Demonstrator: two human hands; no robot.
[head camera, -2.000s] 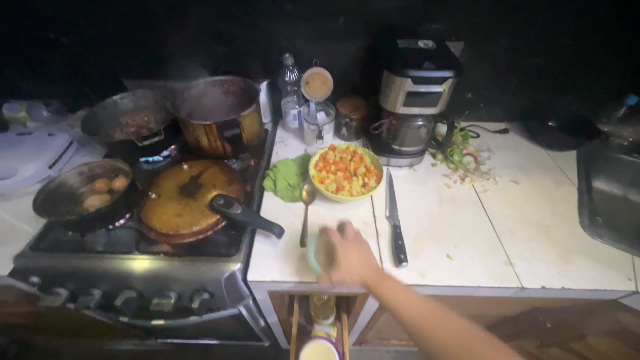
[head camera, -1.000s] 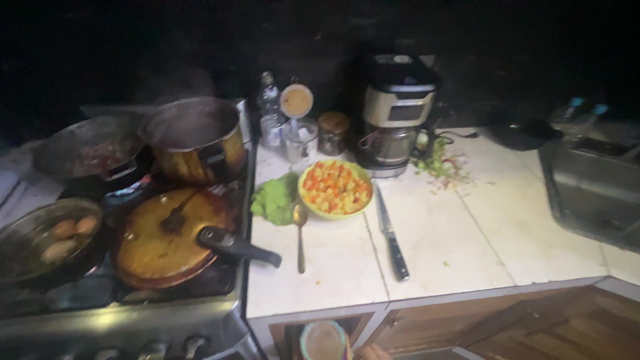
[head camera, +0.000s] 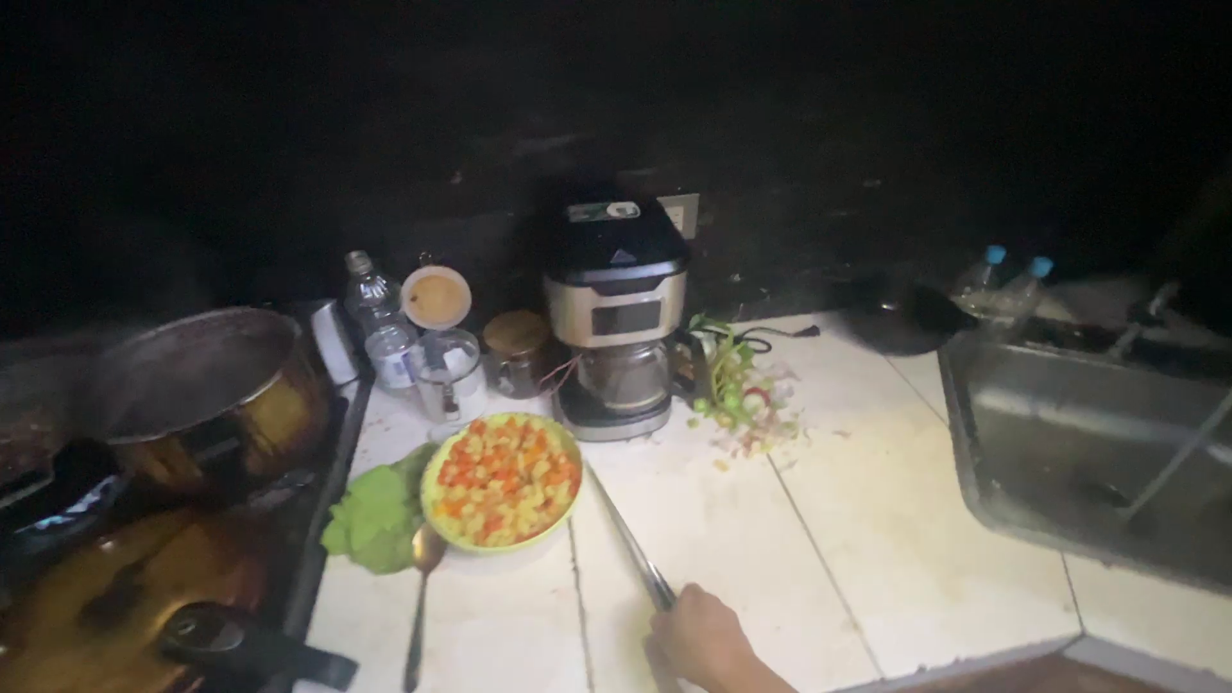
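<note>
My right hand (head camera: 705, 637), low in the view, is closed around the handle of a kitchen knife (head camera: 630, 539), whose blade lies along the tiled counter and points away towards the bowl. Left of the blade stands a green bowl (head camera: 502, 483) filled with diced orange and pale yellow vegetables. Green leaves (head camera: 375, 515) lie against the bowl's left side. A metal spoon (head camera: 422, 597) rests in front of them, its bowl end near the rim. My left hand is out of view.
On the stove at left are a steaming pot (head camera: 207, 395) and a lidded pan (head camera: 125, 597) with a black handle. Behind the bowl stand a coffee maker (head camera: 616, 318), a glass mug (head camera: 450, 380) and a plastic bottle (head camera: 377, 318). Vegetable trimmings (head camera: 746, 409) lie right, before the sink (head camera: 1088, 481).
My right hand has come onto the knife's handle; one second ago it was at the bottom edge beside a cup. The cup is out of view now. The view has shifted right.
</note>
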